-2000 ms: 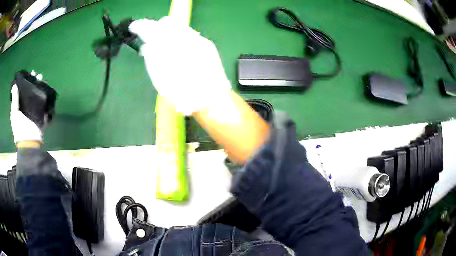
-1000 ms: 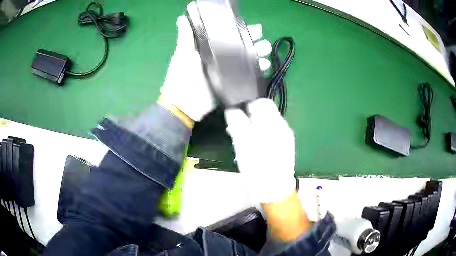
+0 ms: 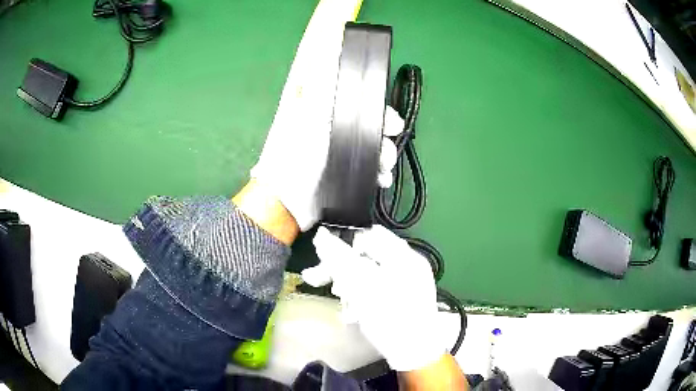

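Note:
A black power adapter (image 3: pixel 357 126) is held upright on its narrow side over the green conveyor belt (image 3: pixel 488 153). My left hand (image 3: pixel 301 145), in a white glove, grips it from the left, with fingertips showing on its right side. My right hand (image 3: pixel 389 294), also gloved, is at the adapter's lower end, its fingers closed around something dark there, seemingly the cord end; the fingers partly hide it. A coiled black cord (image 3: pixel 412 153) hangs or lies just right of the adapter. More cord loops show beside my right hand.
Another adapter with cord (image 3: pixel 47 89) lies on the belt at left, one (image 3: pixel 599 243) at right. Black adapters stand on the white ledge at left (image 3: pixel 99 294) and right (image 3: pixel 618 359). A marker (image 3: pixel 494 351) and part of a yellow-green strip (image 3: pixel 256 351) are near. Dark nippers (image 3: pixel 643 34) lie on the far ledge.
Two seconds ago my hands were apart at left; now both are at one adapter in the centre. Since one second ago, the adapter has turned to show its narrow side, and its lower end sits lower.

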